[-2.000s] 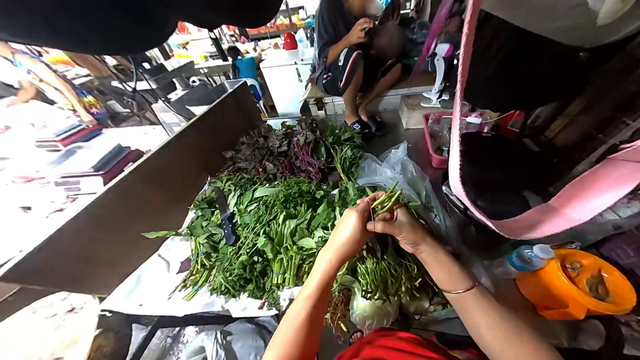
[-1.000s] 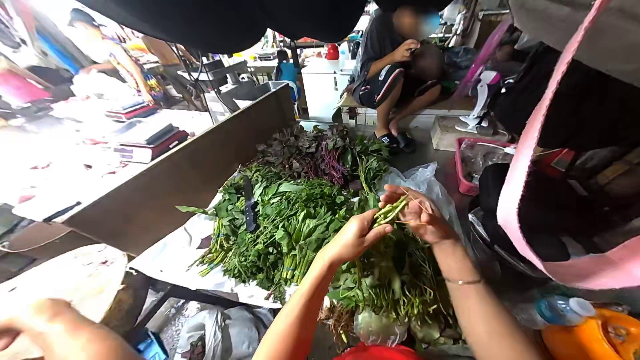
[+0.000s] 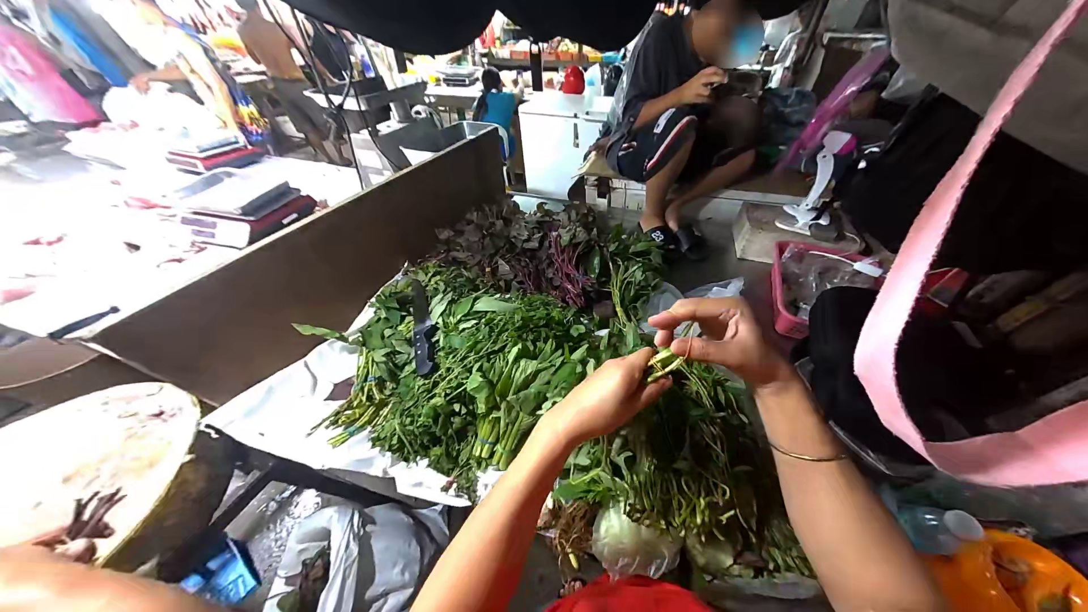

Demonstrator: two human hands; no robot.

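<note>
My left hand [image 3: 608, 395] is closed around the cut ends of a small bunch of green stems [image 3: 665, 364]. Thumb and fingers of my right hand [image 3: 718, 336] pinch a thin rubber band [image 3: 689, 336] at those stem ends. Below both hands lies a heap of leafy greens [image 3: 527, 357], some in tied bundles. A black-handled knife [image 3: 422, 331] rests on the heap to the left. Purple-leaved greens [image 3: 518, 246] lie at its far side, and a pale round vegetable in plastic [image 3: 633, 540] is at the near edge.
A brown partition board [image 3: 323, 280] runs along the left, with scales [image 3: 246, 208] on the counter beyond. A seated person [image 3: 671, 110] is ahead. At right are a pink basket [image 3: 790, 319], a hanging pink strap [image 3: 901, 340] and an orange container [image 3: 1011, 569]. A round chopping block [image 3: 110, 450] stands lower left.
The fingers of my right hand have spread from the stems, with the rubber band stretched between them. My left hand keeps its hold on the bunch. The view has turned left since the earliest frame.
</note>
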